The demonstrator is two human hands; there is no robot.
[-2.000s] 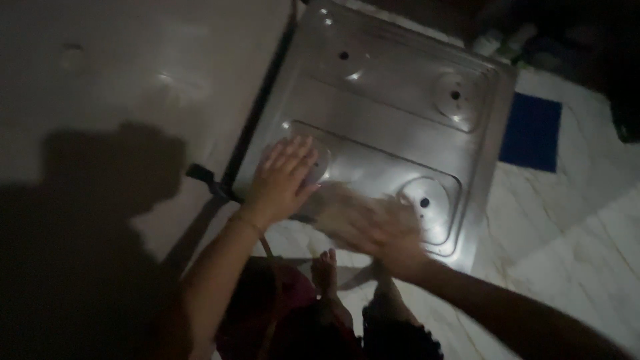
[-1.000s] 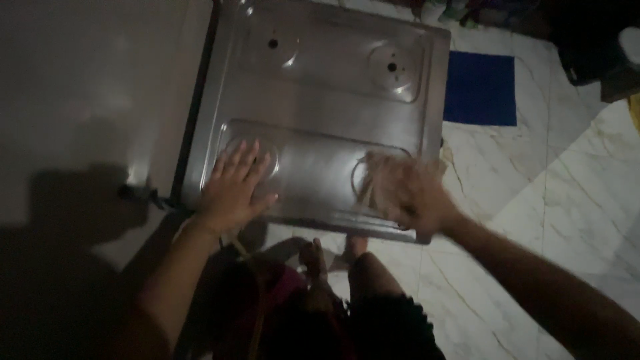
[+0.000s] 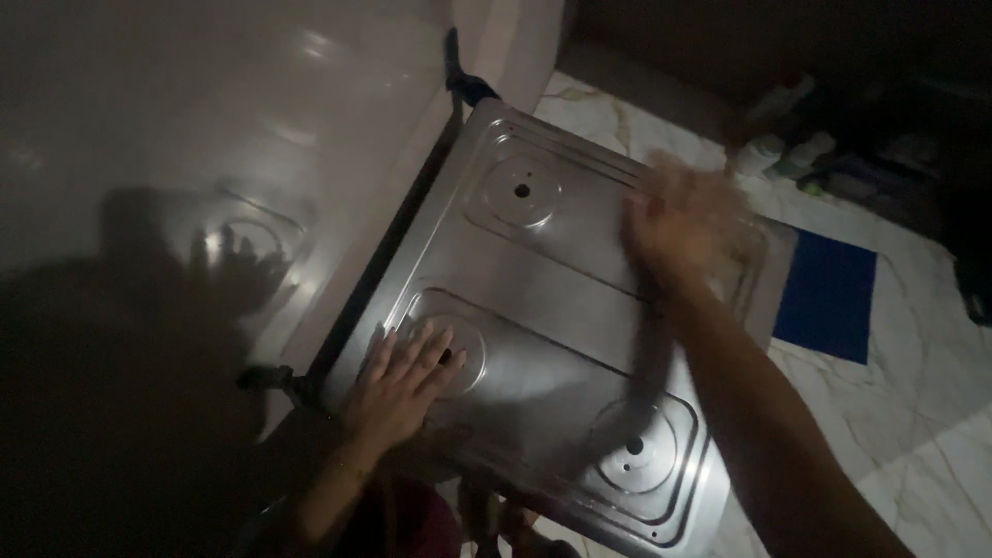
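Observation:
A stainless-steel stove top with round burner recesses and holes lies below me, turned at an angle. My left hand rests flat with spread fingers over its lower left recess and holds nothing. Over the far right part of the panel is my right hand, blurred by motion. Whether it holds something, such as a cloth, cannot be made out; the far right recess is mostly hidden behind it. The lower right recess shows two holes.
A glossy upright panel stands along the left side, joined by dark hinges. To the right, a blue mat lies on the marble-look floor. Bottles and dark clutter stand at the back right. My feet are at the bottom.
My right hand has moved from the near right recess to the far right part of the stove top. My left hand stays on the near left recess. The view has turned.

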